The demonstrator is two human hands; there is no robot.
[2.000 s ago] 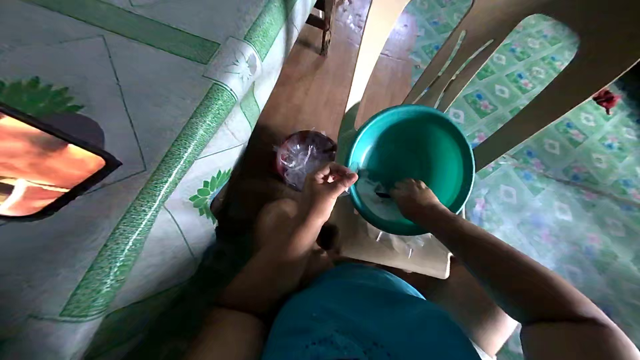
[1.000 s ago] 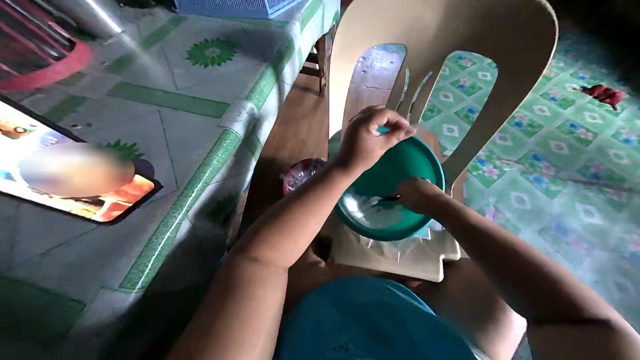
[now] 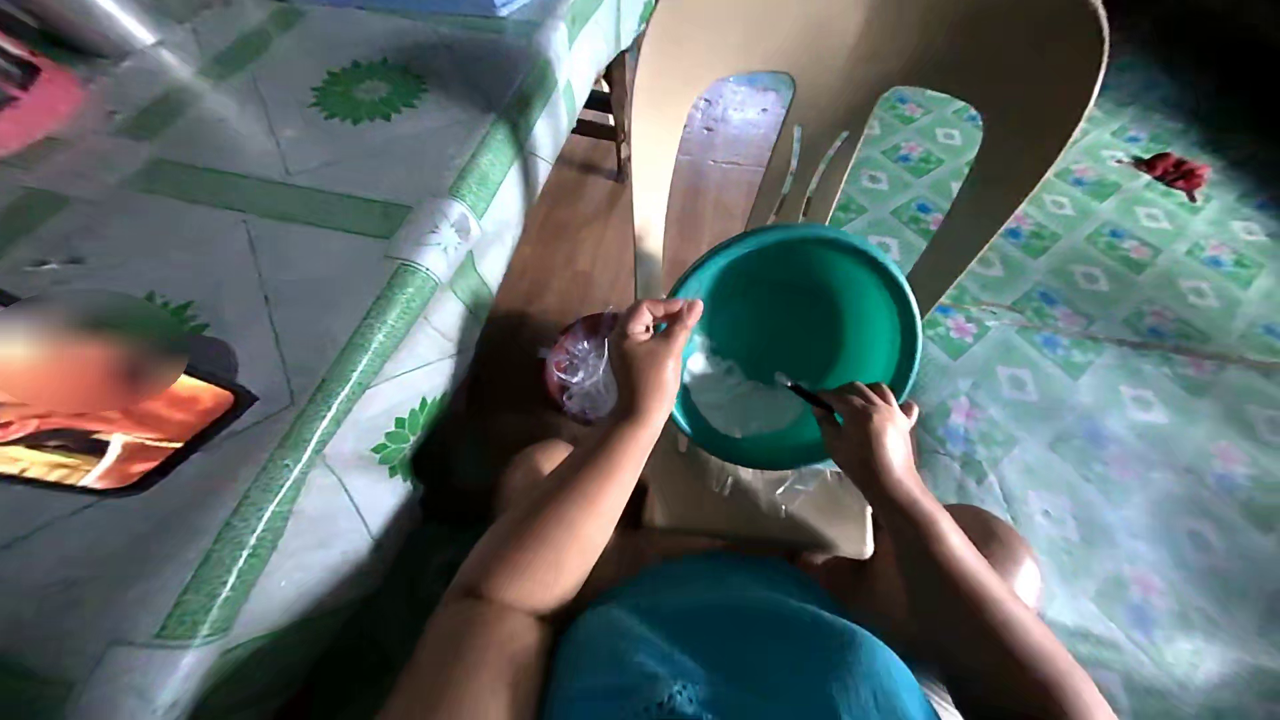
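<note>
A green plastic basin [image 3: 810, 290] stands on the seat of a beige plastic chair [image 3: 760, 510]. White material [image 3: 740, 395], powder-like, lies at its near left side. My right hand [image 3: 870, 430] grips the dark handle of a spoon-like utensil [image 3: 803, 393], whose light tip is over the white material. My left hand [image 3: 655, 350] is at the basin's left rim, thumb and fingertips together; whether something thin is pinched there cannot be told. Left of that hand, low down, a dark red bowl [image 3: 553, 375] contains clear plastic bags [image 3: 585, 380].
At the left is a table with a green and white patterned cover [image 3: 330, 370], bearing a tablet-like screen [image 3: 150, 440] and a pink object [image 3: 35, 105]. Clear plastic [image 3: 790, 490] lies on the chair seat before the basin. A red cloth-like item [image 3: 1175, 173] lies on the floor covering.
My left hand, raised over the basin a second ago, is now lower at its left rim. My right hand keeps hold of the utensil in the basin. The view has shifted.
</note>
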